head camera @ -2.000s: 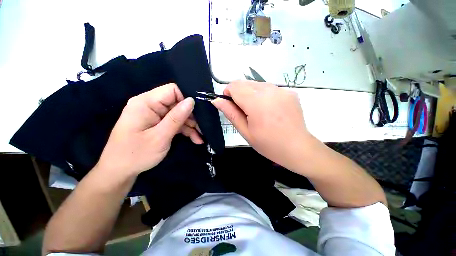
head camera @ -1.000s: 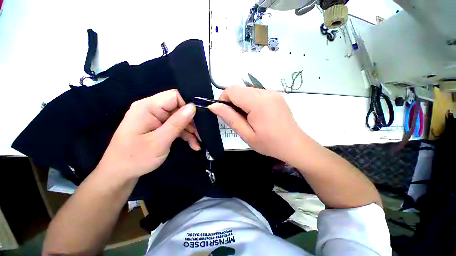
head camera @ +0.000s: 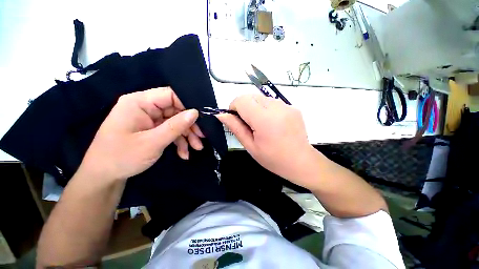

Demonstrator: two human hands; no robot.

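A large black garment (head camera: 136, 68) lies over the white table's front edge and down onto my lap, with a narrow strap at its far left. My left hand (head camera: 144, 134) pinches the garment near its right edge between thumb and fingers. My right hand (head camera: 270, 134) holds a slim dark tool (head camera: 215, 111) whose two thin silvery tips meet the cloth at my left thumb. Most of the tool is hidden in my fingers, so I cannot tell its exact kind. Small metal glints show on the garment below my hands.
Thread snips (head camera: 267, 84) lie on the table just beyond my right hand. Past them are loose thread (head camera: 300, 73) and a tan block (head camera: 264, 22) by metal parts. Black-handled shears (head camera: 391, 102) and coloured loops (head camera: 428, 111) are at the right. The off-white machine head (head camera: 420, 42) fills the upper right.
The view has shifted a little, so things sit further left. The snips, partly behind my right hand before, now show more fully. Both hands keep their grips, with the tool tips still at my left thumb.
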